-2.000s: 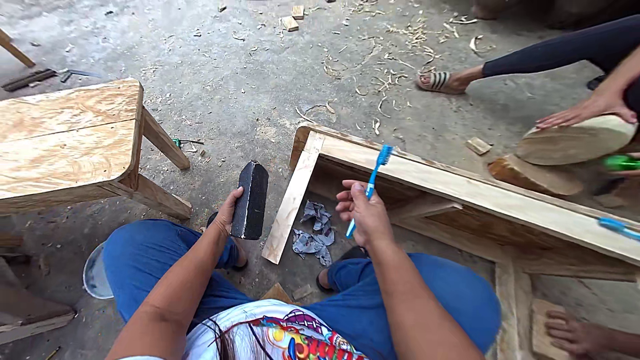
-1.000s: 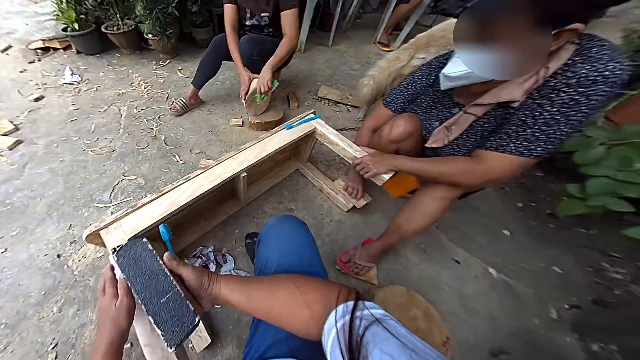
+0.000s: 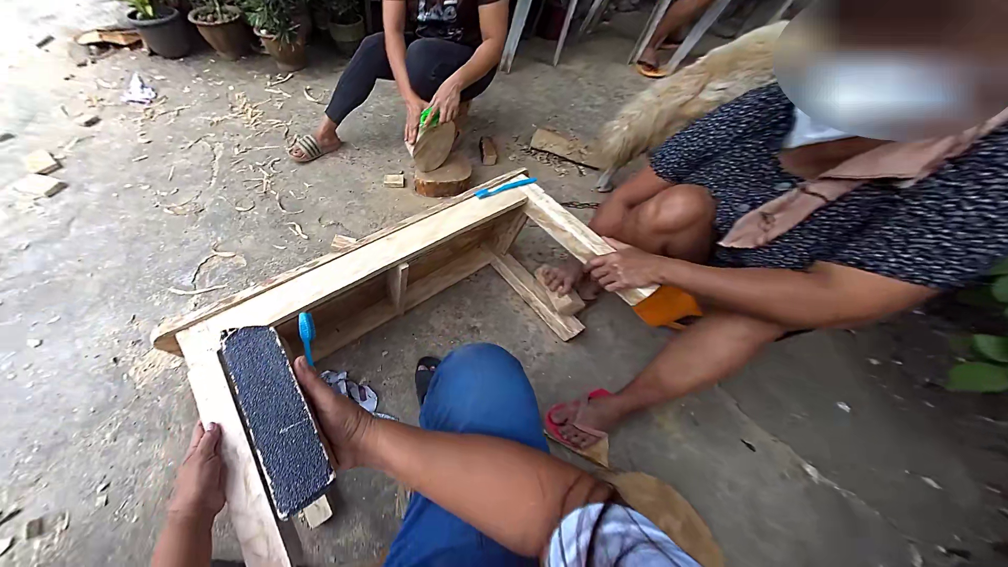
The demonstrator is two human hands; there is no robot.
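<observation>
A long wooden bench (image 3: 362, 260) lies on its side, its near leg (image 3: 213, 394) reaching toward me. A block faced with dark abrasive paper (image 3: 279, 421) lies over that leg. My right hand (image 3: 339, 417) grips the block's right edge, fingers hidden beneath; a blue toothbrush (image 3: 306, 335) stands up beside its thumb, handle hidden. My left hand (image 3: 201, 472) holds the leg's left edge, thumb up, other fingers mostly hidden. Another blue toothbrush (image 3: 505, 187) rests at the bench's far corner. A co-worker's hand (image 3: 626, 266) holds the far leg (image 3: 579, 232), near an orange object (image 3: 668, 307).
Another person sits ahead, holding a round wood slice (image 3: 433, 146) on a wood stump (image 3: 443, 179). A crumpled cloth (image 3: 350, 390) lies beside my knee. Wood shavings and offcuts (image 3: 39, 185) litter the concrete. Plant pots (image 3: 161, 31) and a furry animal (image 3: 685, 94) are farther back.
The view has swung right since the oldest frame. The abrasive block, then in my left hand, is over the near leg with my right hand on it. My left hand has moved to the leg's edge.
</observation>
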